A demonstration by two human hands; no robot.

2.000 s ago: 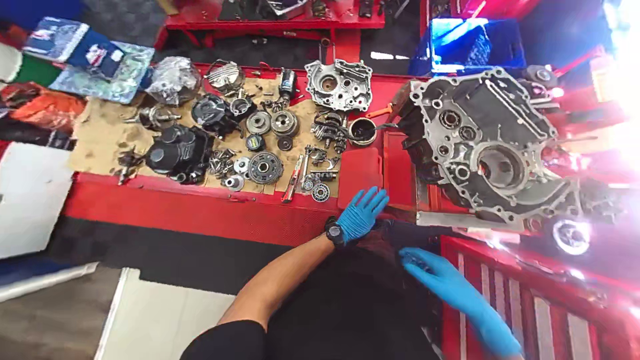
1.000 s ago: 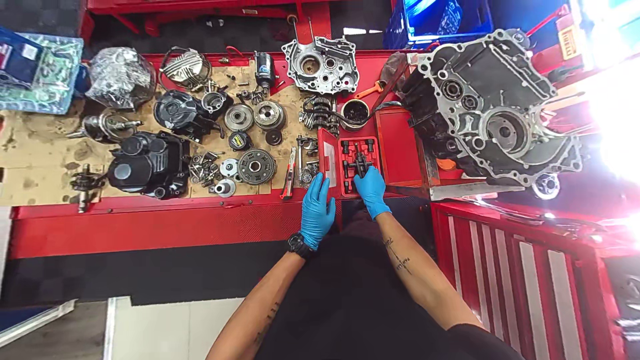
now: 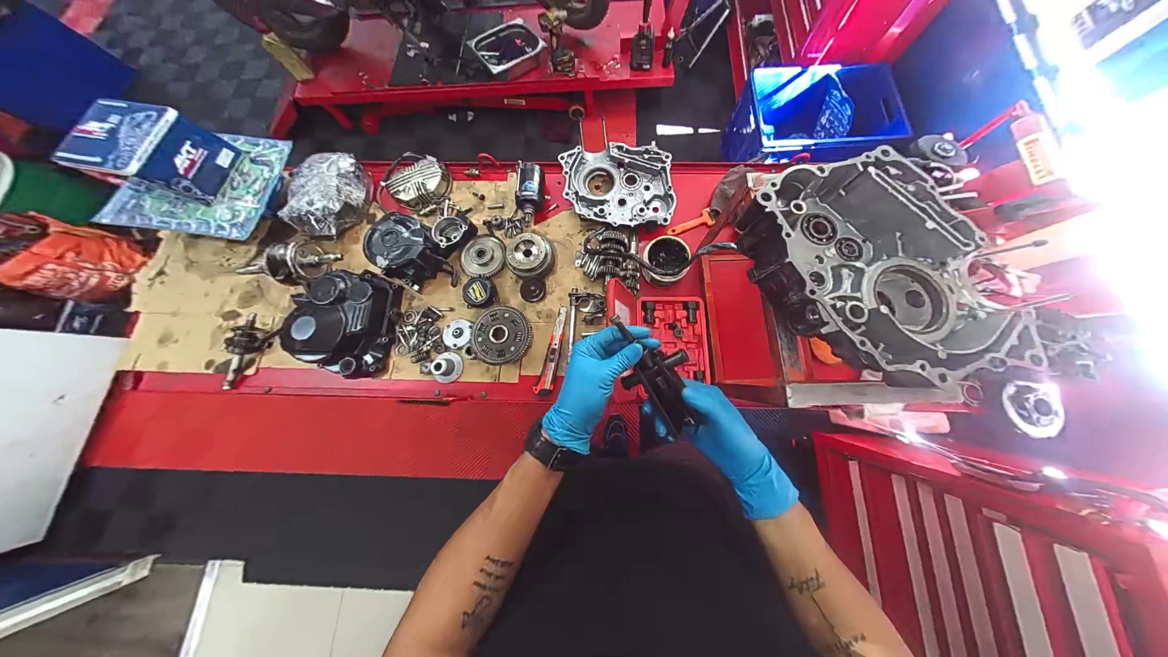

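My left hand (image 3: 595, 388), in a blue glove, pinches the upper end of a black metal puller tool (image 3: 659, 383). The tool's lower end is gripped by my right hand (image 3: 737, 447), also gloved in blue. Both hands hold it at a slant above the bench's front edge. Just beyond them lies an open red tool case (image 3: 696, 330) with black fittings in its recesses. Left of the case are a clutch basket (image 3: 501, 335), a red-handled tool (image 3: 551, 351) and small metal parts. An engine crankcase (image 3: 876, 265) stands at the right.
Cardboard (image 3: 182, 310) under engine parts covers the left of the bench. A crankcase half (image 3: 620, 182) lies at the back, near a round container (image 3: 667, 258) of dark liquid. A blue bin (image 3: 812, 114) is behind. Red slatted cabinetry (image 3: 958, 547) stands at lower right.
The black tool has come up out of the red case, where my right hand was reaching a second ago. My left hand has moved from beside the case onto the tool.
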